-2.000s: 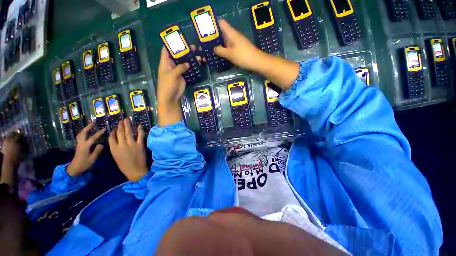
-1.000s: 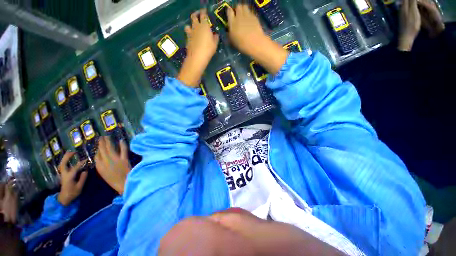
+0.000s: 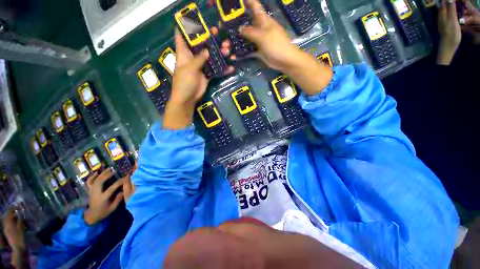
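Note:
My left hand [image 3: 188, 79] holds a black keypad phone [image 3: 193, 25] with a yellow frame, face up and raised above the tray. Its screen is dark with a reflection. My right hand [image 3: 271, 42] holds a second keypad phone [image 3: 231, 9], cut off by the top edge; its screen is dark. Below my hands, a clear blister tray [image 3: 226, 153] holds a row of phones, among them a dark-screened phone [image 3: 243, 101]. Two phones with white lit screens [image 3: 149, 78] lie left of my left hand.
More phones in trays lie at left [image 3: 87, 93] and right [image 3: 375, 26]. Another person's hand [image 3: 102, 197] is at lower left. Another person's hands [image 3: 449, 31] are at upper right. A white board [image 3: 123, 26] lies at upper left on the green mat [image 3: 47, 68].
The two lit phones held first now lie in the tray. My hands reached down to the tray and now hold two dark-screened phones, raised. The view has shifted and tilted.

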